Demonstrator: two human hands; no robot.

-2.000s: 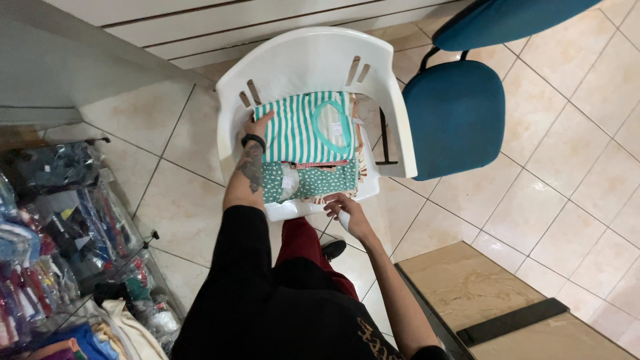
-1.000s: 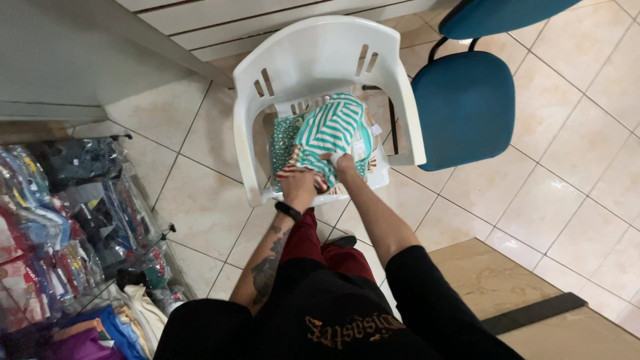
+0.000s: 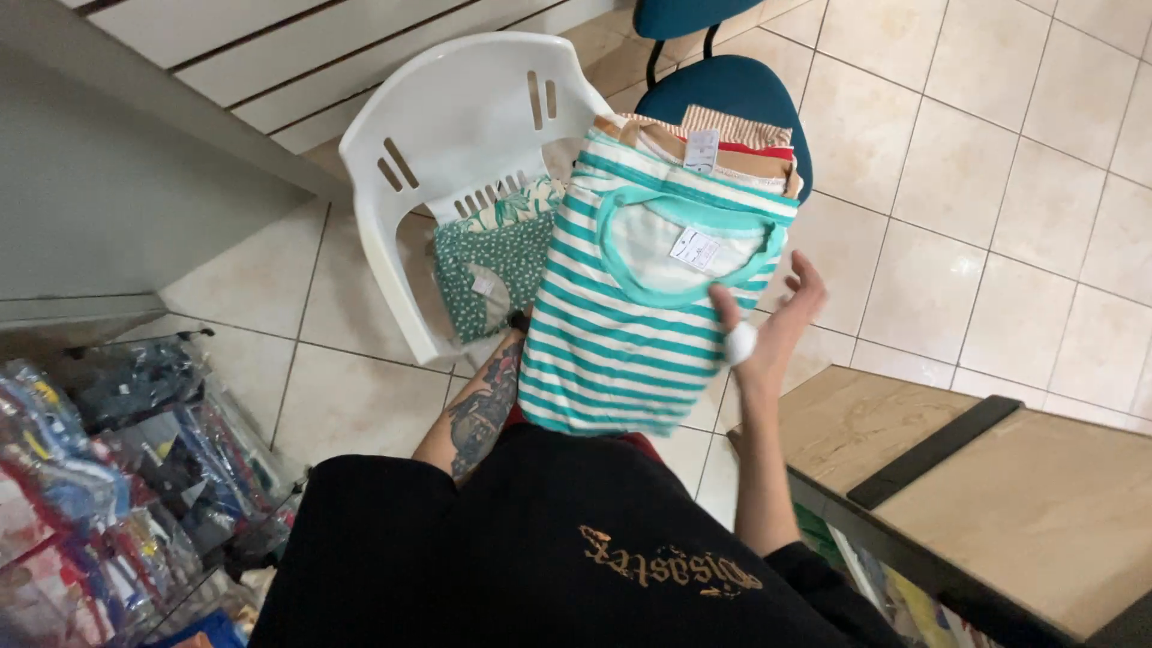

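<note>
A stack of folded garments is held up in front of me, topped by a green-and-white striped shirt [image 3: 630, 315] with a paper tag at its round neck. Tan, red and ribbed pieces [image 3: 742, 148] stick out at its far end. My left forearm [image 3: 481, 409] reaches under the stack, which rests on my left hand; that hand is hidden. At the stack's right side is my right hand [image 3: 774, 328], fingers spread, its thumb by the striped shirt and something white near the thumb's base. A green patterned garment [image 3: 508, 252] lies on the white plastic chair [image 3: 468, 99].
Beyond the stack stands a blue chair [image 3: 742, 85]. At lower right is a wooden surface [image 3: 1008, 486] with a black strip. Plastic-wrapped garments [image 3: 135, 468] fill the lower left. A white slatted panel [image 3: 270, 54] and a grey panel [image 3: 117, 153] are at upper left.
The striped shirt, which lay in the white chair two seconds ago, is now lifted toward me with other garments beneath it. My right hand has loosened from the bundle it gripped a second ago.
</note>
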